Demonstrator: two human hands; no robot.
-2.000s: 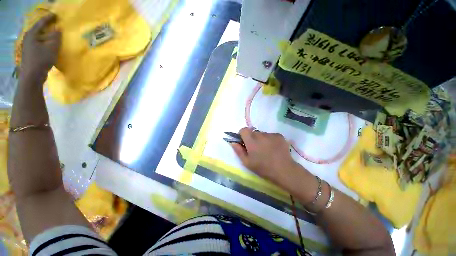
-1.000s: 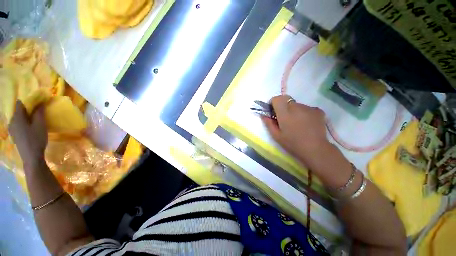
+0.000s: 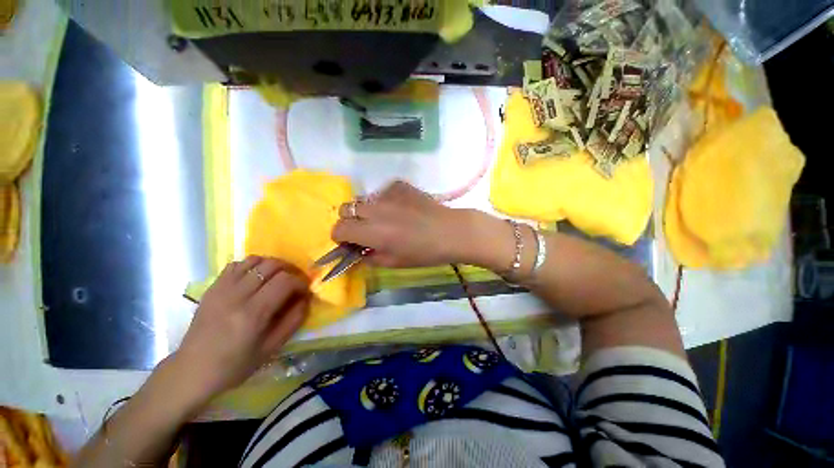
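Observation:
A yellow fabric piece (image 3: 291, 212) lies on the white template sheet (image 3: 251, 151), in front of the pale green clamp frame (image 3: 352, 139). My left hand (image 3: 245, 315) holds the piece's near left edge, fingertips partly hidden. My right hand (image 3: 402, 228) holds dark thread snips (image 3: 340, 262), blades parted and pointing left over the fabric. A dark red cord (image 3: 474, 302) trails from my right hand to my lap. The pink outline (image 3: 283, 137) shows on the sheet around the clamp frame.
The dark machine head (image 3: 320, 62) is above my hands. A label pile (image 3: 599, 101) lies at the right on yellow fabric (image 3: 581, 192). Stacked yellow panels (image 3: 732, 196) are at the far right, others (image 3: 14, 128) at the far left. A shiny metal bed plate (image 3: 101, 210) is left.
My left hand has come from the plastic bag at the left to the template with a yellow piece. My right hand and snips are now over that piece. The view has turned and shifted.

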